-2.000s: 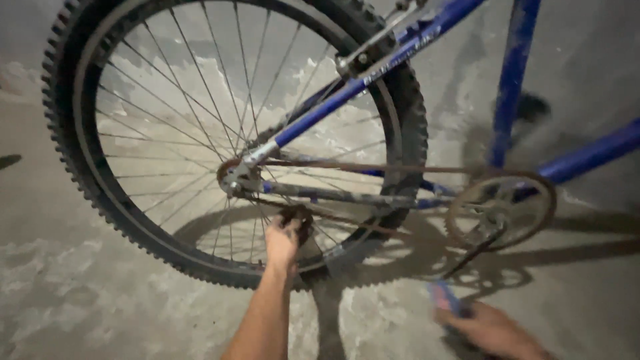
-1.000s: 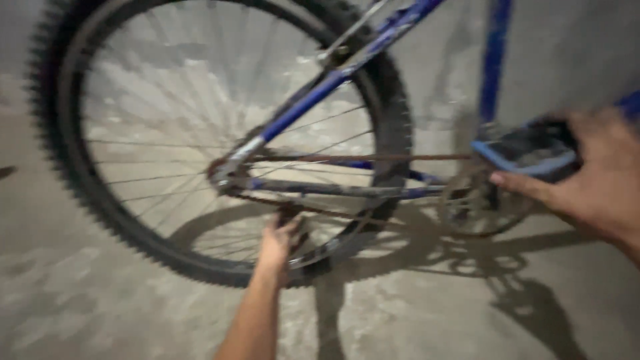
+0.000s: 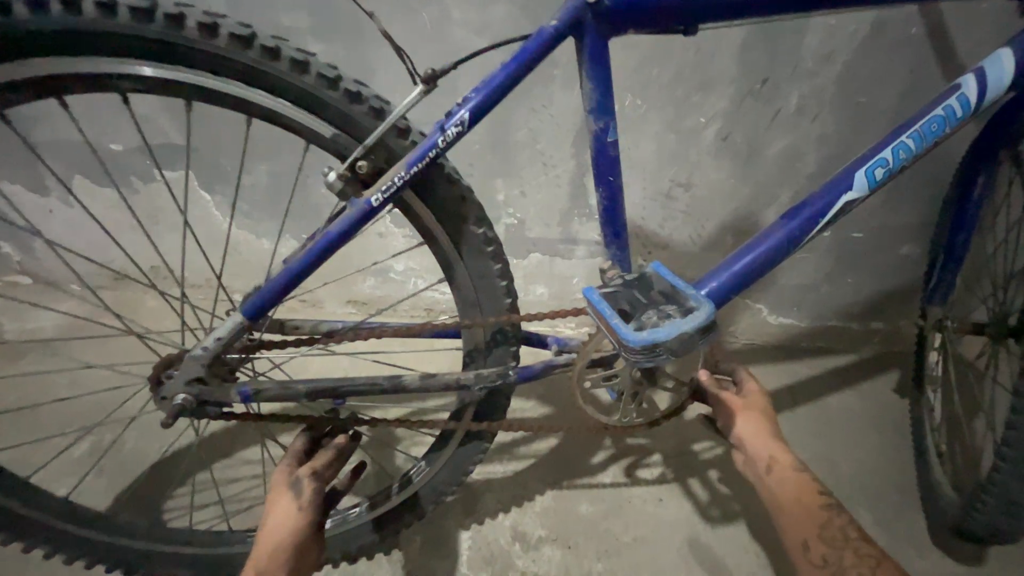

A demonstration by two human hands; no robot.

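A rusty bicycle chain (image 3: 480, 426) runs from the rear sprocket (image 3: 166, 382) to the chainring (image 3: 632, 392) of a blue bicycle. My left hand (image 3: 308, 480), its fingertips blackened, is at the chain's lower run behind the chainstay (image 3: 384, 387); whether it grips the chain cannot be told. My right hand (image 3: 740, 408) is at the right edge of the chainring, thumb and fingers close to its teeth; its contact there is partly hidden. A black pedal with a blue rim (image 3: 652, 308) sits above and in front of the chainring.
The knobby rear tyre (image 3: 488, 272) and its spokes surround the left hand's area. A rim brake arm (image 3: 384, 132) is on the seat stay. At the far right stands the front wheel (image 3: 960, 416). A grey wall (image 3: 744, 120) with peeling paint rises behind the bicycle.
The pedal has come up from low by the chainring to above it. My right hand, on the pedal one second ago, is now off it and lower, by the chainring. The view has moved closer.
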